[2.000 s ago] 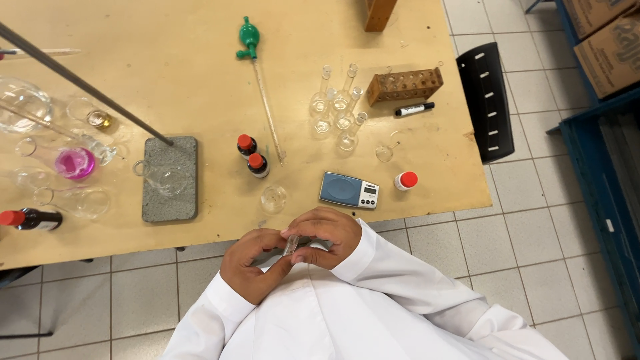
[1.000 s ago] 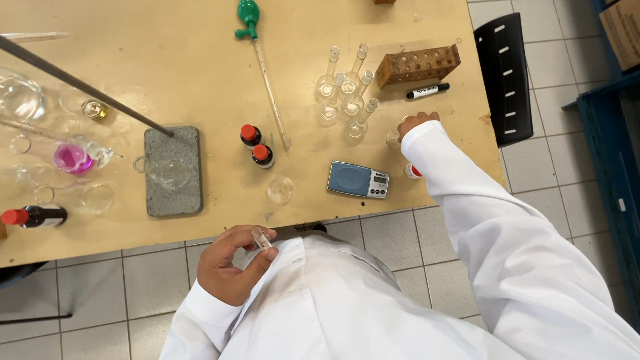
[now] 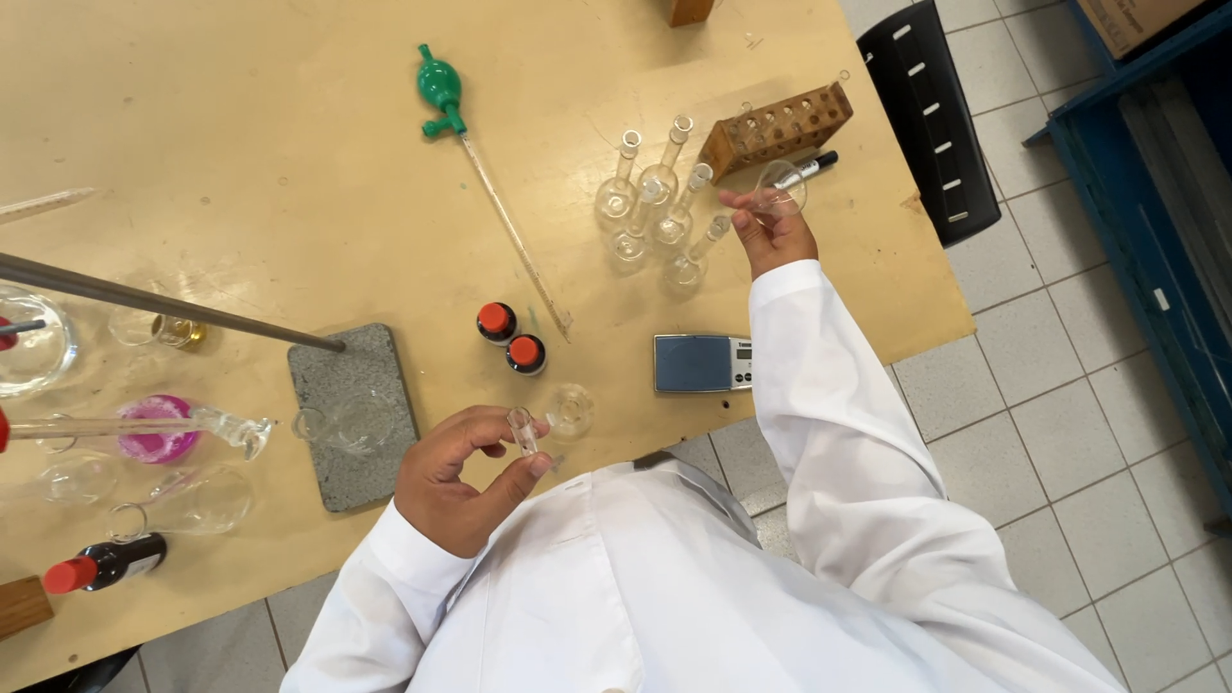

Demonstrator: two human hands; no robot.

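Note:
Between the thumb and fingers of my left hand is a small clear glass tube, held over the table's near edge. My right hand pinches a round clear glass dish, perhaps a watch glass, raised by the marker and the wooden test tube rack. Several small volumetric flasks stand just left of that hand. My right sleeve covers the right end of a pocket balance. A small glass vessel stands beyond my left fingertips, below two dark bottles with red caps.
A green pipette bulb is fitted on a glass pipette lying mid-table. On the left are a stand with a grey base and metal rod, a flask with magenta liquid, other glassware, and a dark red-capped bottle.
Both hands were together at the glass tube; the right one has since moved away to the right, and it now holds the round glass dish. The left hand has kept the tube.

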